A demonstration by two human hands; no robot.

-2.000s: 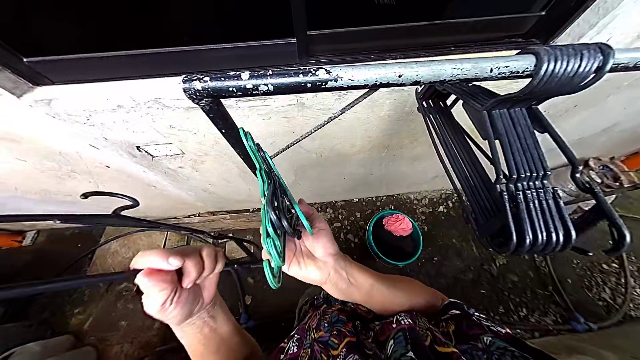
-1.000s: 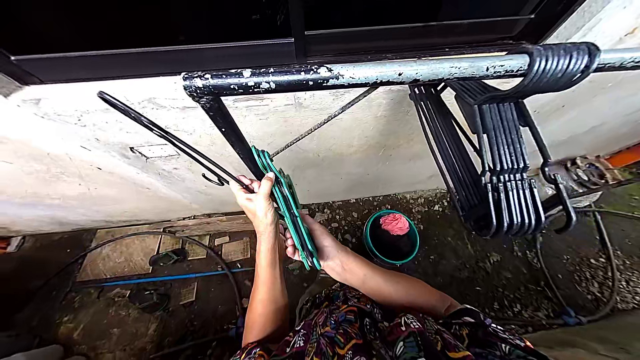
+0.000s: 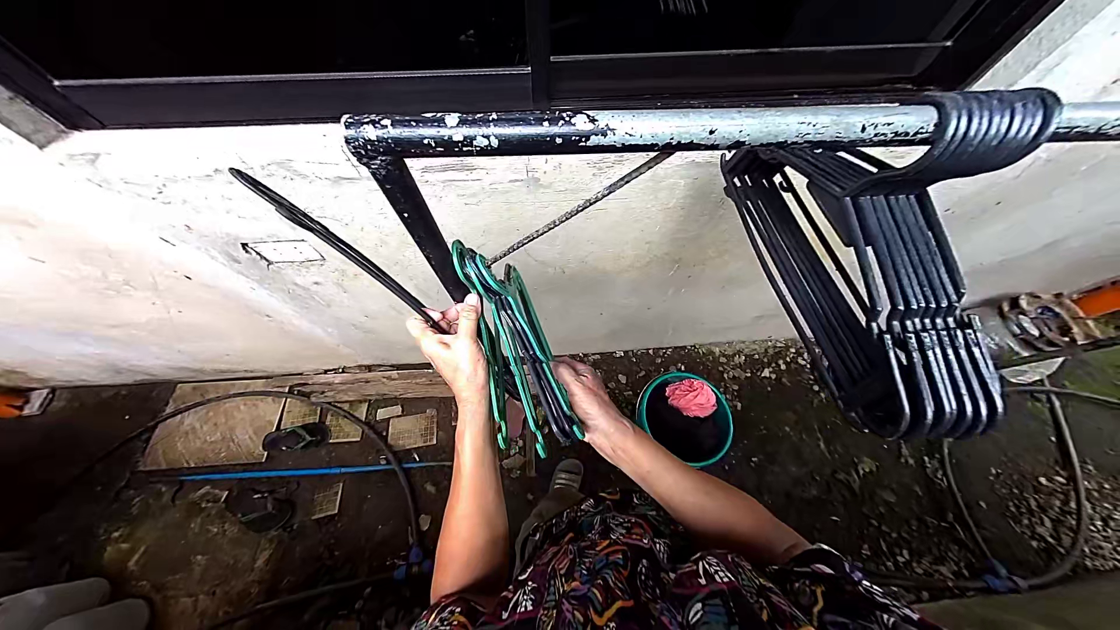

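Observation:
My left hand (image 3: 451, 346) grips a black clothes hanger (image 3: 337, 245) that slants up and to the left, beside the bundle. My right hand (image 3: 591, 398) holds a bundle of green hangers (image 3: 503, 350) with dark ones (image 3: 547, 389) among them, hooks toward the top. The left fingers touch or nearly touch the bundle; its contact there is unclear. Several black hangers (image 3: 910, 262) hang by their hooks on the right part of a paint-chipped metal rail (image 3: 700, 129).
A green-rimmed tub (image 3: 647, 420) with pink cloth (image 3: 691, 398) stands on the ground by the wall (image 3: 612, 262). A black support bar (image 3: 420, 227) drops from the rail's left end. Hoses (image 3: 1072, 490), a blue pipe (image 3: 306, 472) and flat tiles (image 3: 219, 429) lie around.
My left hand, apart from the bundle two seconds ago, is now beside it with a black hanger. The green bundle's hangers look more fanned out than a second ago.

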